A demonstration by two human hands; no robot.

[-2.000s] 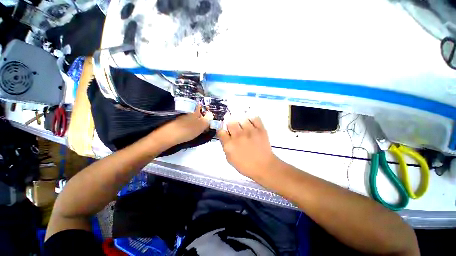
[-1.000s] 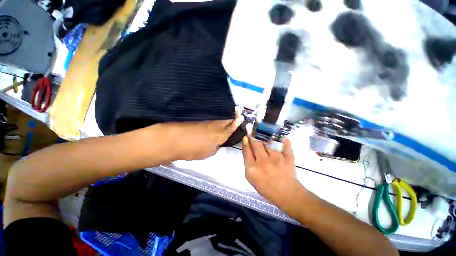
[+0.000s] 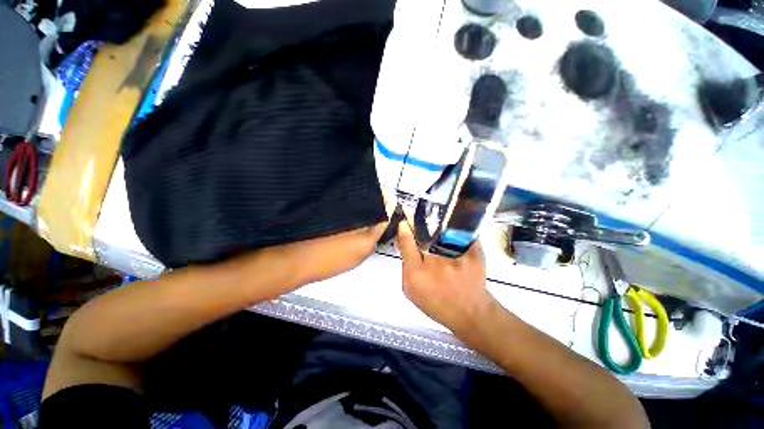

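Note:
The black ribbed garment piece [image 3: 260, 159] lies flat and wide on the table, left of the white sewing machine head [image 3: 561, 109]. Its right edge runs to the presser foot area [image 3: 409, 201]. My left hand [image 3: 360, 248] lies at the garment's front right edge, fingertips on the fabric close to the foot. My right hand [image 3: 444, 281] is just right of it, with its fingers at a small dark fabric edge [image 3: 392, 226]. A shiny metal part partly covers the right fingers. The needle itself cannot be made out.
Shears with green and yellow handles [image 3: 618, 333] lie on the table at right. Red-handled scissors [image 3: 23, 173] are at far left beside a yellow-tan strip [image 3: 84, 167]. A metal lever [image 3: 620, 237] sticks out of the machine. The scale strip [image 3: 369, 325] runs along the front edge.
The view has shifted. The garment, mostly behind the machine head two seconds ago, now shows spread out at left. Both hands stay close together at the foot. The phone no longer shows.

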